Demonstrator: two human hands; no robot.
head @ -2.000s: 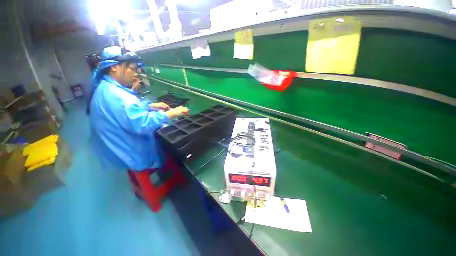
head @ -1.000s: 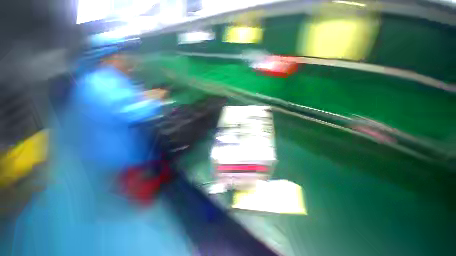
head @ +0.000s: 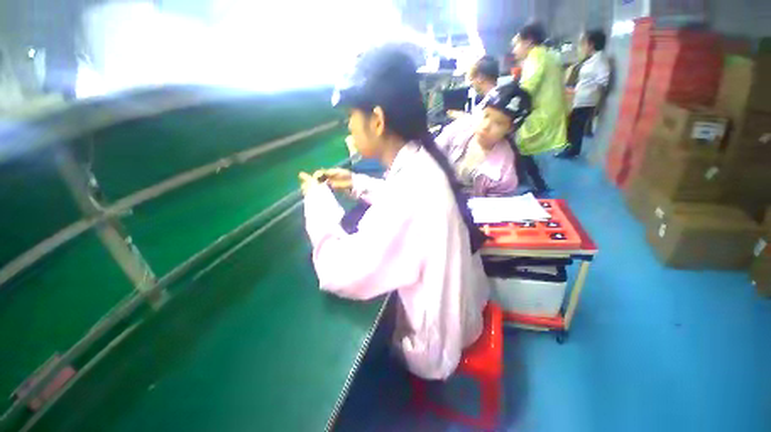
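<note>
Neither of my hands is in the picture. The green bench [head: 245, 337] lies nearest in front of me and runs away toward the upper middle. A person in a pink coat [head: 406, 228] sits at its right edge on a red stool [head: 482, 363]. This person holds a small dark thing [head: 320, 178] in raised hands; it is too small to tell what it is.
Behind this person stands a cart with a red tray [head: 554, 236] and white paper [head: 511, 208]. Other people are beyond it. Cardboard boxes [head: 702, 228] and a red stack [head: 647, 101] stand at the right. A pink holder [head: 46, 384] is on the rail at left.
The view has swung to the right. The power supply, paper sheet, black trays and blue-coated worker have left the picture. The pink-coated people, cart and boxes have come in.
</note>
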